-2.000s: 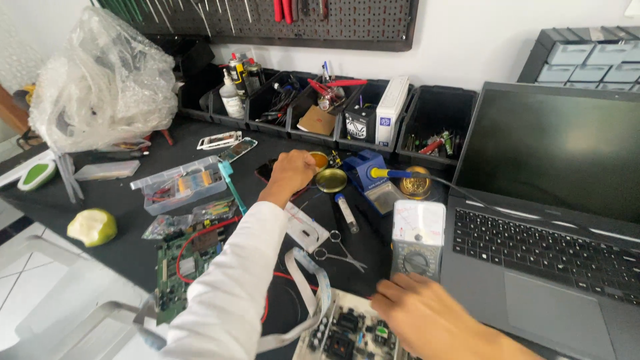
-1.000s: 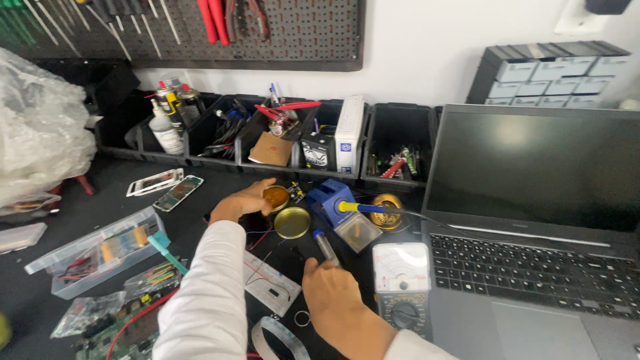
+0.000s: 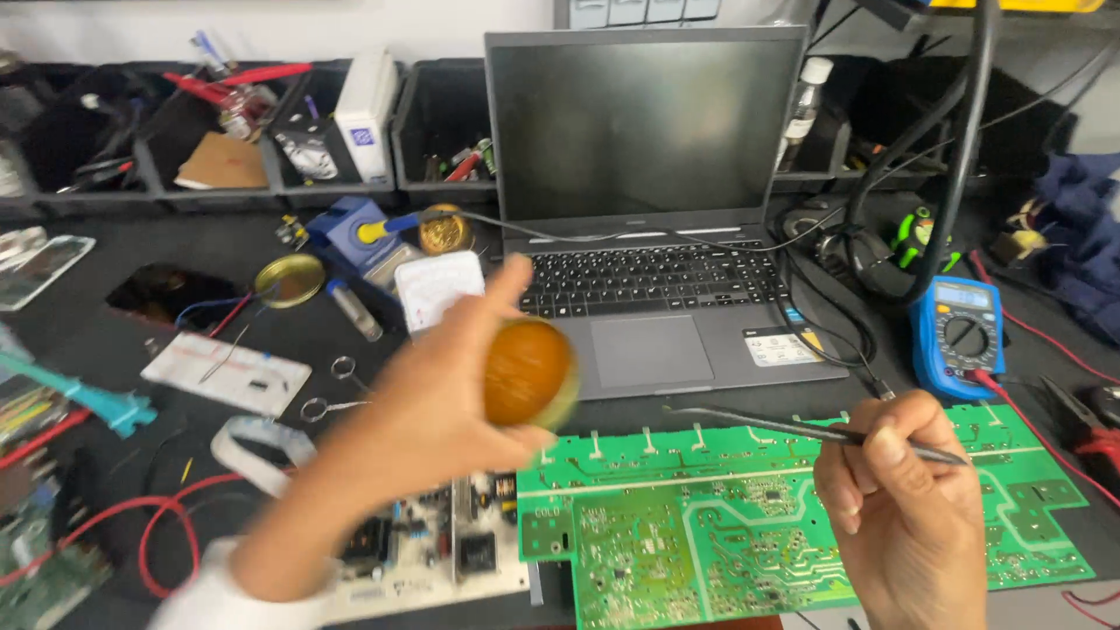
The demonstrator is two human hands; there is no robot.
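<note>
My left hand [image 3: 455, 385], blurred, holds a round open tin of amber paste, likely flux [image 3: 528, 372], tilted in front of the laptop's near edge. My right hand [image 3: 910, 499] pinches thin dark tweezers [image 3: 805, 426], whose tip points left over a large green printed circuit board [image 3: 761, 525]. That board lies solder side up, below the laptop [image 3: 647, 350]. Partly behind my left arm is a pale circuit board with components [image 3: 477, 551]. A round metal lid [image 3: 290, 280] lies near the blue soldering iron stand [image 3: 354, 232].
A blue digital multimeter [image 3: 960, 337] with red leads lies at the right, near pliers [image 3: 1094, 429]. Black cables loop beside the laptop. At the left are a white breadboard [image 3: 226, 374], scissors [image 3: 337, 394] and a teal plastic tool [image 3: 79, 385]. Black bins [image 3: 446, 118] line the back.
The view has swung far right, bringing the green board into sight. My left hand has lifted the tin from beside its lid and carried it right. The tweezers now show plainly in my right hand.
</note>
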